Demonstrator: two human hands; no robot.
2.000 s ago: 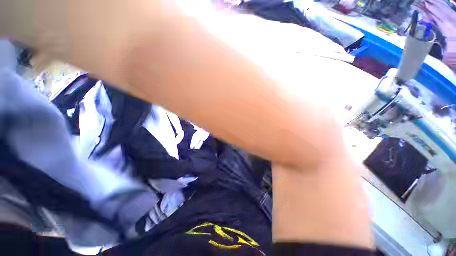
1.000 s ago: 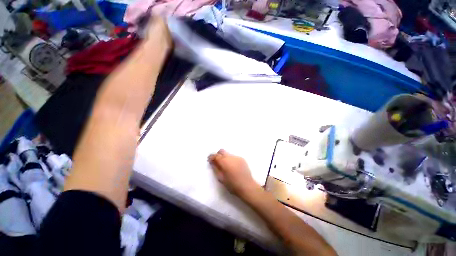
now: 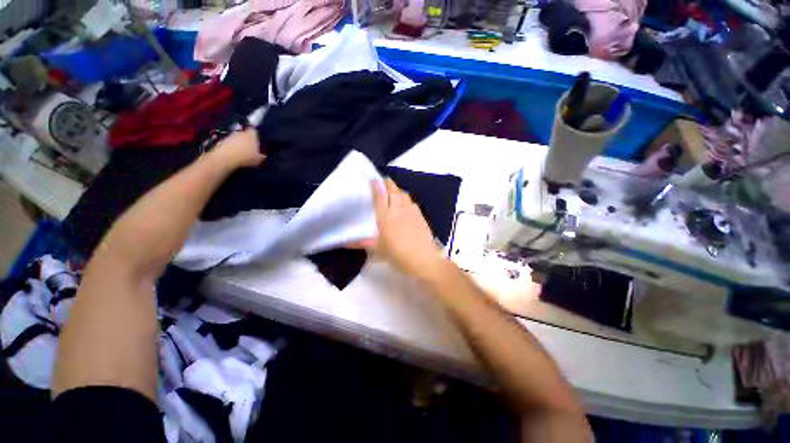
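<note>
A white fabric panel joined to black fabric lies across the left part of the white table. My right hand holds the white panel's right end between fingers and thumb, left of the needle area. My left hand is on the black fabric at the back left; its fingertips are blurred, so its grip is unclear. A black piece lies flat behind my right hand, and a dark corner shows under the white panel. The sewing machine head stands to the right.
The pen cup stands above the machine head. A black pad lies on the machine bed. Red fabric is at far left. A black-and-white bundle is below the table's left edge. A blue trough runs behind the table.
Black and white fabric now covers the left part of the table, bare a second ago. My right hand now holds the white panel. My left hand has come lower and left.
</note>
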